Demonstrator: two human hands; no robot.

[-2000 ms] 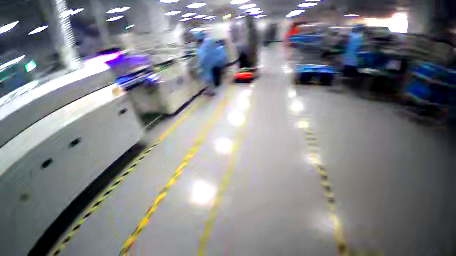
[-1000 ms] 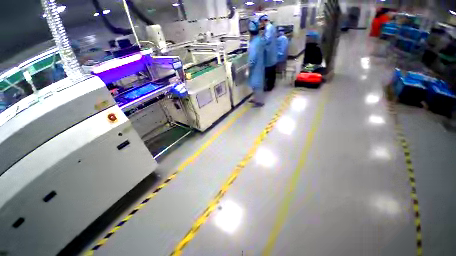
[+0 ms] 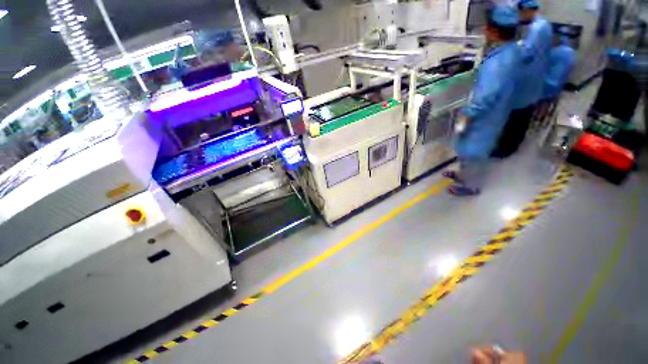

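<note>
My right hand (image 3: 501, 355) is cut off by the bottom edge, right of centre. Only blurred fingers show, with a small pale spot between them; whether they hold something cannot be told. My left hand is not recognisable in view. Nearest in front at left stands a long white machine (image 3: 92, 234) with a red button on a yellow base (image 3: 135, 216). Its purple-lit opening (image 3: 213, 146) shows blue-lit panels on a conveyor. A cream conveyor unit with a green top edge (image 3: 355, 167) stands beyond it.
People in blue smocks and caps (image 3: 490, 99) stand beside the line at the upper right. A red bin (image 3: 604, 153) sits on a dark base on the floor near a dark post. Yellow-black tape (image 3: 455, 277) crosses the shiny grey floor.
The view has swung left and come closer to the machines. The purple-lit opening, people and red bin look larger. My right hand has appeared at the bottom edge.
</note>
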